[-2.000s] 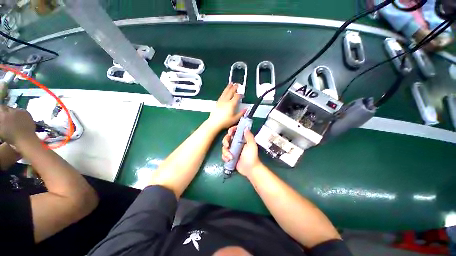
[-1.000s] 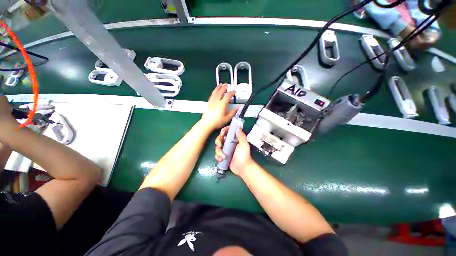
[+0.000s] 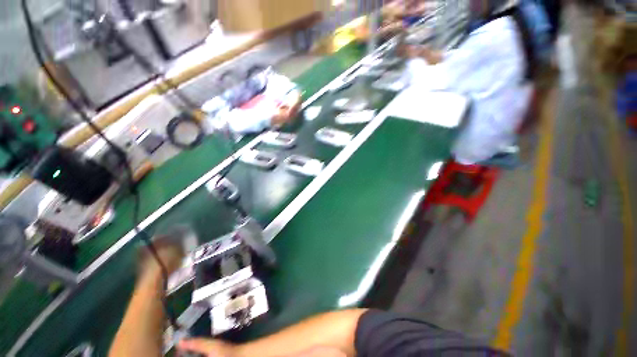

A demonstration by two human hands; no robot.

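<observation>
My left hand (image 3: 159, 252) is blurred at the lower left, beside a pale loop-shaped housing (image 3: 183, 240) behind the screw feeder; whether its fingers grip the housing cannot be told. My right hand (image 3: 204, 346) is at the bottom edge, partly cut off, closed around the grey electric screwdriver (image 3: 190, 319), whose bit is not visible. A black cable runs up from the screwdriver. The silver-white screw feeder (image 3: 234, 296) stands just beyond my right hand. A grey cylinder (image 3: 255, 239) rests at its far right side.
Several white housings (image 3: 304, 165) lie on the green lane past the feeder, beside a pale rail (image 3: 332, 171). A person in light blue (image 3: 489, 77) is at the far right bench, by a red stool (image 3: 461, 187). Another person's arms (image 3: 283, 111) reach in across the line.
The view has swung right and is blurred, now showing the line's far end and the floor. My left hand is farther from me, near a housing behind the feeder. My right hand still holds the screwdriver.
</observation>
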